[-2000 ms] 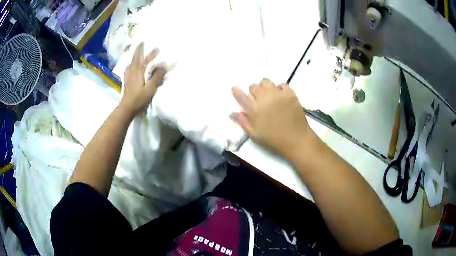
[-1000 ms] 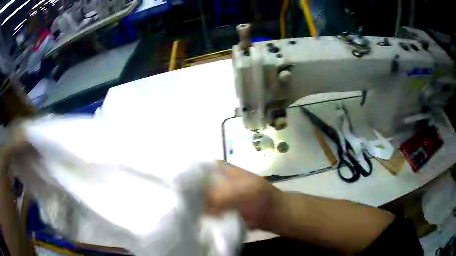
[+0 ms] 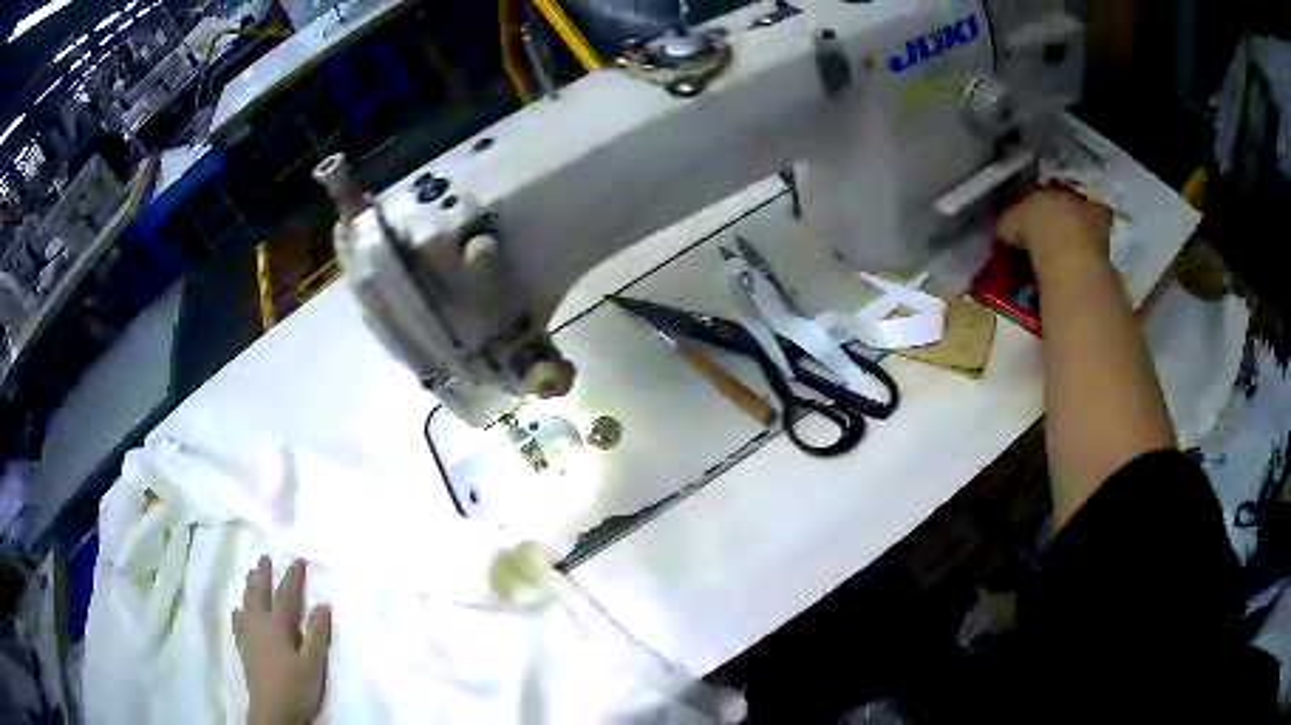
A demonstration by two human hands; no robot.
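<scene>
White cloth (image 3: 184,567) lies heaped on the table left of and in front of the sewing machine (image 3: 566,184). My left hand (image 3: 283,644) rests on it, fingers apart, cut off by the bottom edge. My right hand (image 3: 1055,220) reaches to the far right, onto a red patterned smartphone case (image 3: 1008,290). Its fingertips are hidden, so I cannot tell if it grips the case. The lamp lights the presser foot and needle area (image 3: 531,442). A pale yellowish round thing (image 3: 524,571) shows at the cloth edge; I cannot tell what it is.
Black-handled shears (image 3: 821,425) lie right of the needle, with a wooden-handled tool (image 3: 725,383), a small metal tool (image 3: 750,276), white strips (image 3: 899,315) and a tan card piece (image 3: 956,337). The table's front edge curves across the lower right. Yellow frames stand behind the machine.
The view has turned to the right. My right hand has let go of the white cloth and moved to the red case. The cloth now lies on the table under my left hand.
</scene>
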